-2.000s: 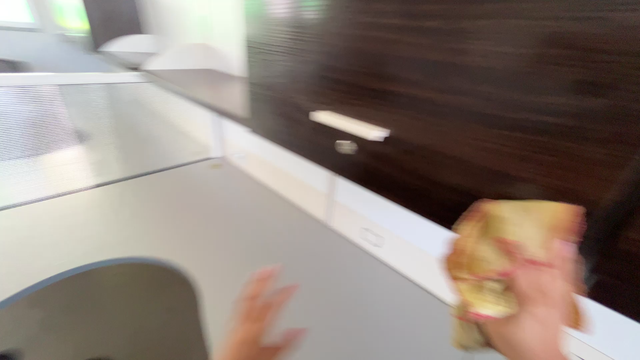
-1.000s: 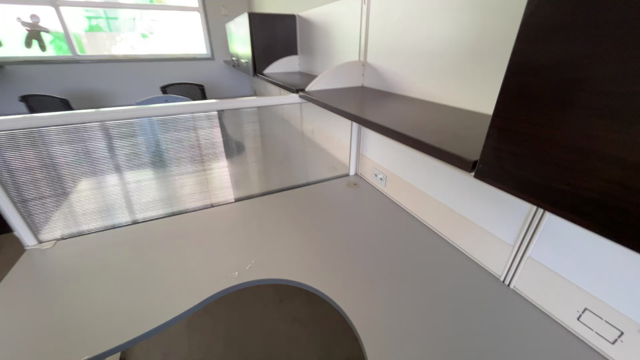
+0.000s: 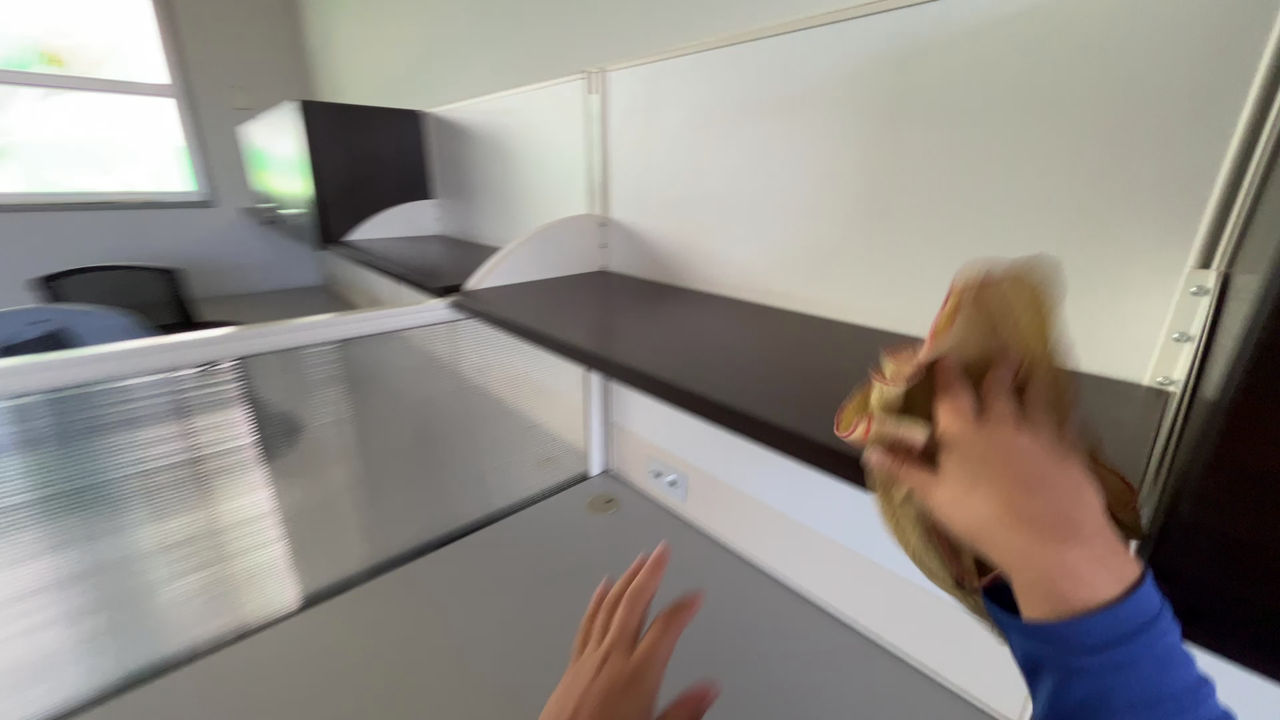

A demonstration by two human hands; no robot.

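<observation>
My right hand (image 3: 1020,490), in a blue sleeve, grips a crumpled yellow-brown cloth (image 3: 1000,320) with red edging. Both are blurred, in front of the right part of a dark wooden shelf (image 3: 700,330); whether the cloth touches the shelf I cannot tell. Low in the middle of the view, my left hand (image 3: 630,650) holds nothing, its fingers apart, over the grey desk top (image 3: 450,600).
A ribbed translucent divider (image 3: 400,440) borders the desk on the left. Below the shelf, a power socket (image 3: 667,480) sits in the white wall panel. A dark cabinet (image 3: 1230,480) stands at the right edge. Beyond the divider is a black chair (image 3: 120,290).
The view has swung over. Both hands, out of view one second ago, are in view again. Two seconds ago the right hand and cloth were against the dark cabinet front; now they are by the shelf.
</observation>
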